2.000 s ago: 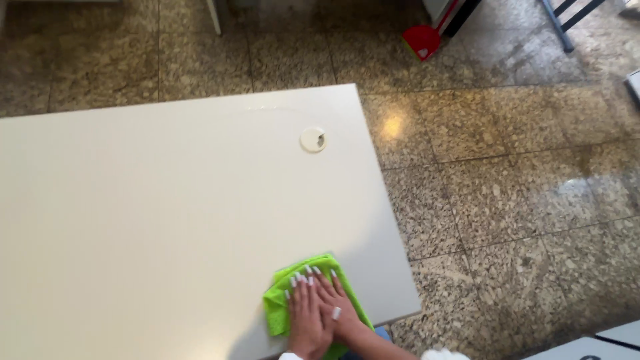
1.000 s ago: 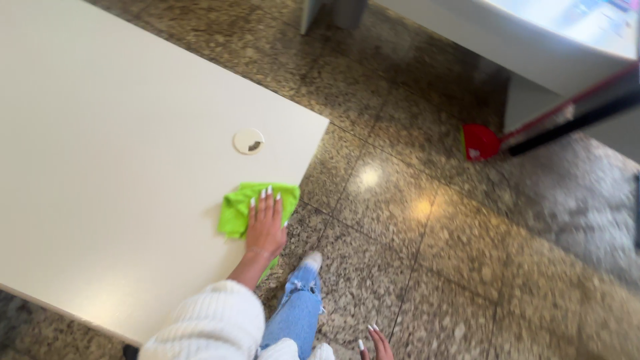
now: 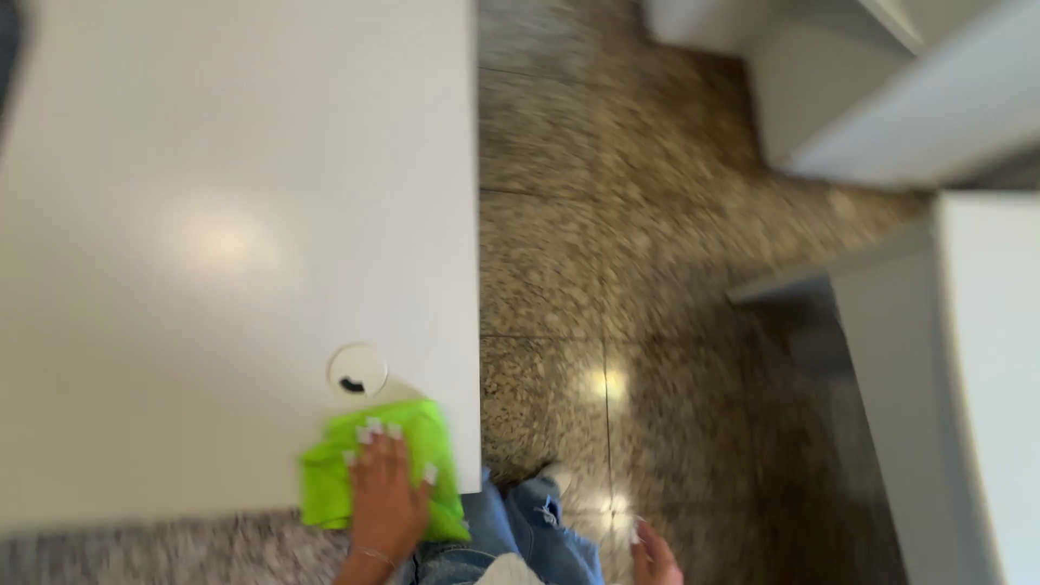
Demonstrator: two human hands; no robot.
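Beneath my left hand (image 3: pixel 386 487) lies a bright green cloth (image 3: pixel 426 426), pressed flat on the corner of a white tabletop (image 3: pixel 244 325). The fingers are a little spread on top of the cloth, and part of it hangs over the table's edge. Just above the cloth, a round white cable grommet (image 3: pixel 357 370) with a dark opening is set in the tabletop. My right hand (image 3: pixel 656 556) is partly in view at the bottom, over the floor and away from the table, with nothing seen in it; its fingers look close together.
A speckled, polished stone-tile floor (image 3: pixel 544 268) runs along the table's right side. White and grey furniture (image 3: pixel 877 106) stands at the upper right, and another white surface (image 3: pixel 1003 366) at the right edge. My legs in jeans (image 3: pixel 528 528) are beside the table corner.
The view has turned and shifted a lot. Two seconds ago both hands were on the cloth; now only my left hand is. The cloth has moved to just beside the grommet.
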